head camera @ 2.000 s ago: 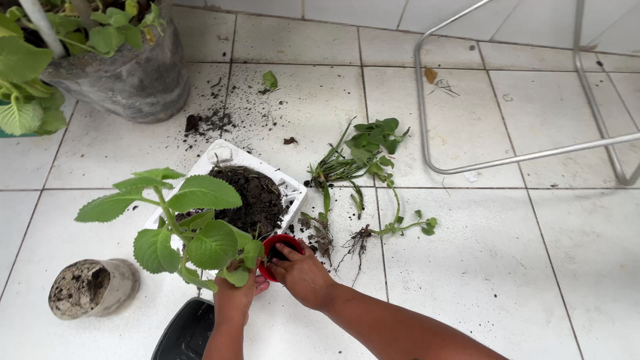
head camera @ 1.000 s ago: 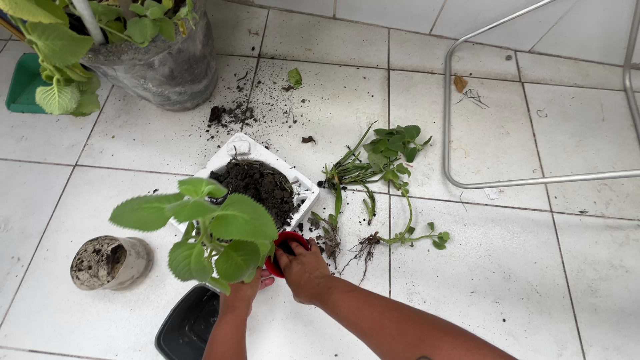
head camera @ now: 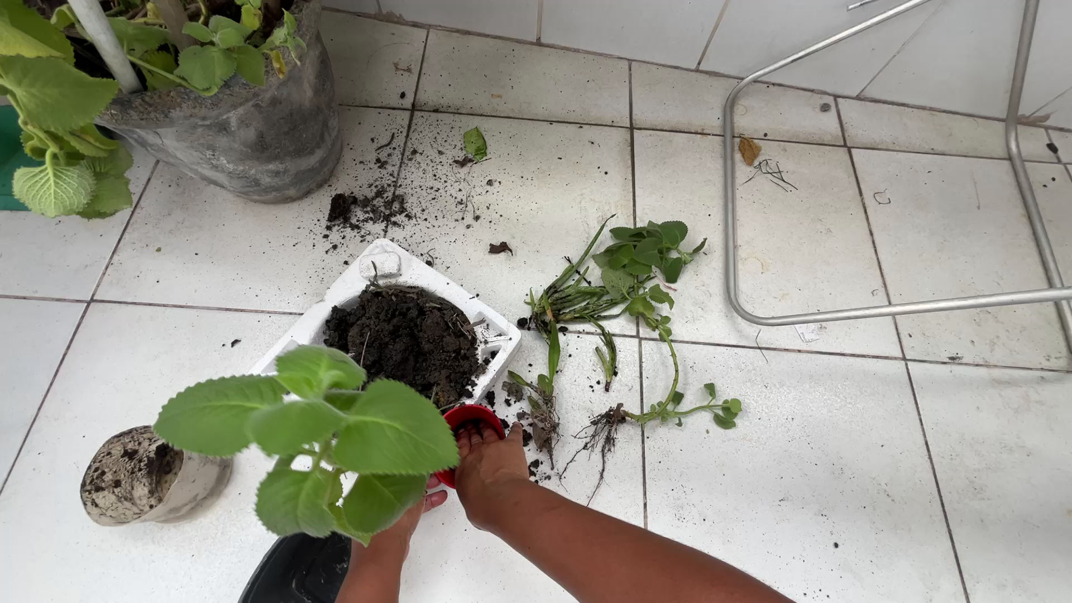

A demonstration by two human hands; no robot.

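Observation:
A small red pot (head camera: 471,416) is between my hands, beside the near corner of a white foam tray (head camera: 502,339) that holds dark soil (head camera: 410,339). My right hand (head camera: 492,465) has its fingers inside the pot's mouth. My left hand (head camera: 402,523) is at the pot's near left side, partly hidden under the broad leaves of a green leafy plant (head camera: 314,427); its grip does not show clearly. The plant's lower stem is out of sight. Right of the tray lie uprooted plants: a leafy cutting (head camera: 649,251), a grassy clump (head camera: 565,301) and a rooted sprig (head camera: 670,413).
A soil-crusted container (head camera: 197,486) lies at the left, and a black plastic container (head camera: 306,569) stands by my left wrist. A large grey planter (head camera: 251,126) occupies the upper left. Spilled soil (head camera: 356,209) dots the white tiles. A metal tube frame (head camera: 729,209) stands at the right.
The camera view has shifted a little. My right hand's fingers stay at the red pot's mouth, and the plant's leaves have tilted or moved slightly against the tray.

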